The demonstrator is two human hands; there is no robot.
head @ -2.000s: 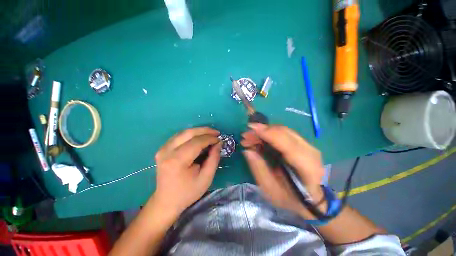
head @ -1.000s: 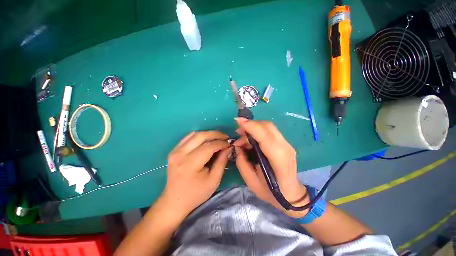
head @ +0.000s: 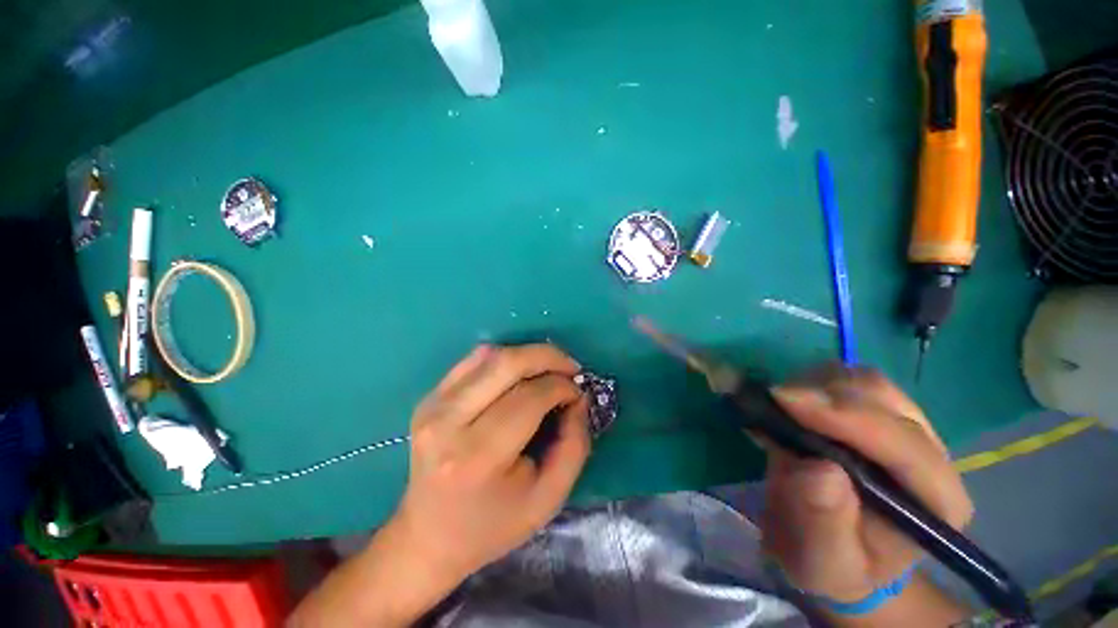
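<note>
My left hand (head: pixel 497 429) holds a small round circuit board (head: pixel 600 402) by its left edge, low over the green mat. My right hand (head: pixel 858 478) is blurred and grips a black soldering iron (head: pixel 846 460), its brownish tip pointing up and left, apart from the board. A thin solder wire (head: pixel 321 466) runs across the mat to my left hand. Another round board (head: pixel 644 247) lies on the mat with a small silver cylinder with a gold end (head: pixel 707 238) beside it. A third round board (head: pixel 250 211) lies at the upper left.
A tape roll (head: pixel 204 321), marker pens (head: pixel 139 282) and a white crumpled piece (head: pixel 179 450) lie left. A white bottle (head: pixel 466 47) is at the top. A blue stick (head: pixel 835 258), orange electric screwdriver (head: pixel 948 147), fan (head: pixel 1073 172) and off-white cylinder (head: pixel 1079 358) stand or lie right.
My right hand has moved right and away from my left hand with the iron, whose tip is now lower and tilted left. The held board shows more clearly. The view has shifted.
</note>
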